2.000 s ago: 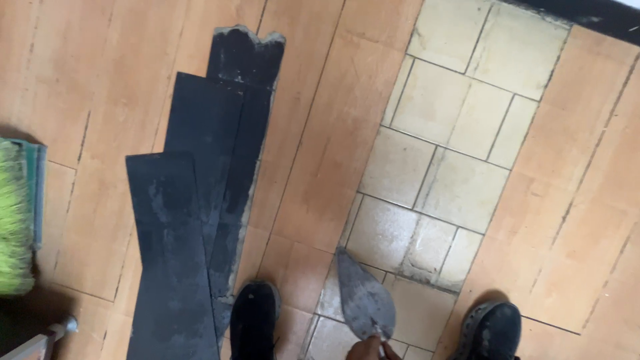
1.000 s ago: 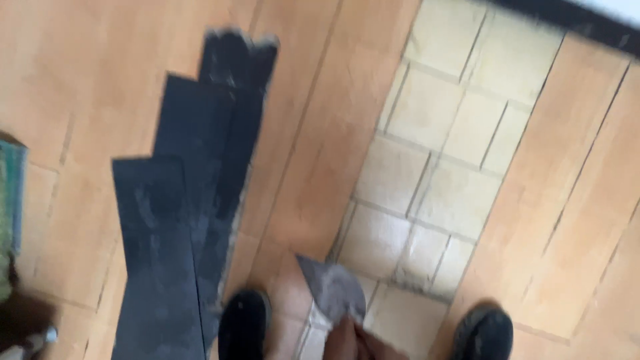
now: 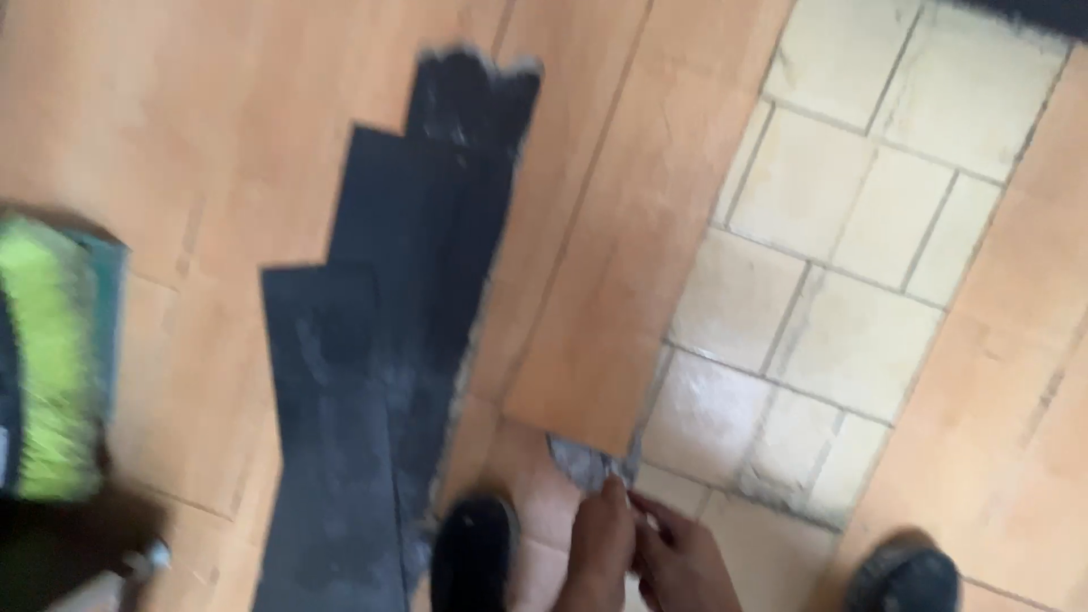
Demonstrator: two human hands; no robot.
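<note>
My left hand (image 3: 599, 540) and my right hand (image 3: 680, 552) are close together at the bottom centre, around the handle end of a metal trowel (image 3: 578, 461). The trowel's blade lies partly under the end of a wood-look floor plank (image 3: 586, 374), beside the strip of exposed cream tiles (image 3: 731, 297). Both hands seem closed on the trowel, though blur and overlap hide the handle and most fingers.
Dark, overlapping planks (image 3: 331, 442) lie left of my feet. A bright green broom head (image 3: 55, 357) rests by a teal dustpan-like object (image 3: 106, 314) at far left. My dark shoes (image 3: 474, 552) stand either side of the hands. A dark edge (image 3: 1037, 17) crosses the top right.
The trowel has moved from the tile strip to the plank's end, and its blade has gone partly under the plank. Both hands now show more clearly, together at the trowel.
</note>
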